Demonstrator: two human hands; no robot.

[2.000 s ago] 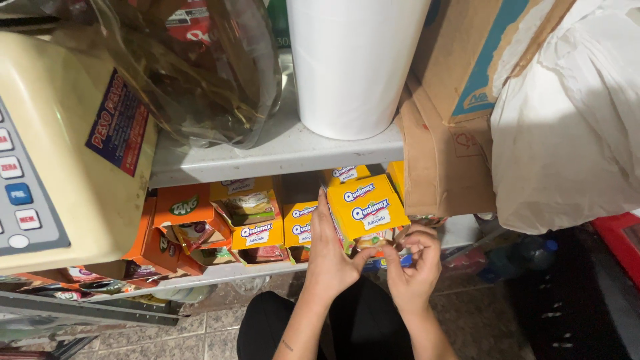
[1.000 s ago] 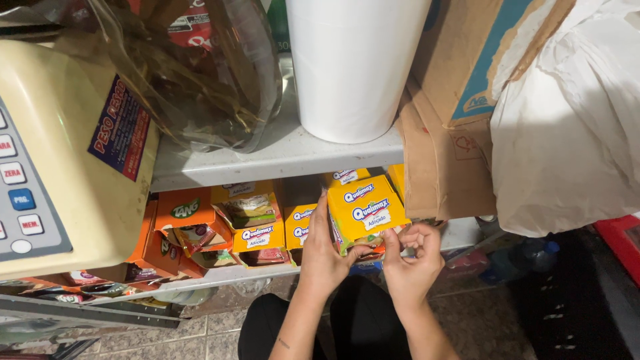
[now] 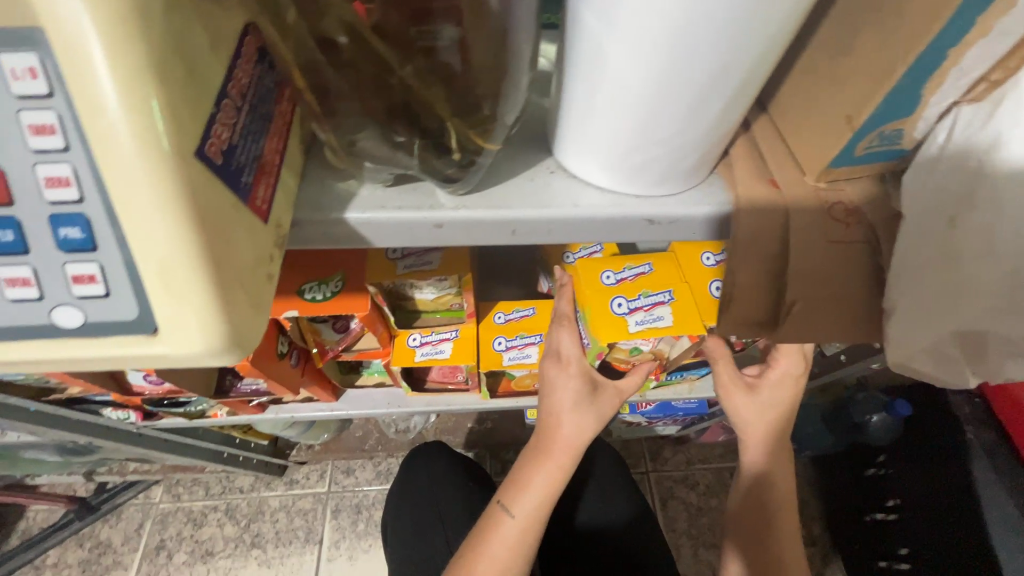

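A yellow Qualimax carton of drink-mix sachets (image 3: 640, 300) sits tilted toward me at the front of the lower shelf, its lower front cut open and sachets (image 3: 640, 356) showing. My left hand (image 3: 576, 380) lies along the carton's left side, fingers extended up it and thumb below the opening. At its lower right corner is my right hand (image 3: 756, 384), with the thumb and fingers bent near the sachets; whether it pinches anything is not clear. More yellow Qualimax cartons (image 3: 516, 344) stand to the left, beside an orange Tang carton (image 3: 320, 292).
Above runs a grey metal shelf (image 3: 512, 220) holding a white roll (image 3: 668, 96) and a dark-filled clear plastic bag (image 3: 416, 96). A beige scale (image 3: 192, 264) stands at left. Brown cardboard (image 3: 808, 264) hangs over the shelf edge at right, near a whitish sack (image 3: 960, 240).
My right hand has shifted slightly right, away from the middle of the carton's lower edge. The left hand stays at the carton's left side.
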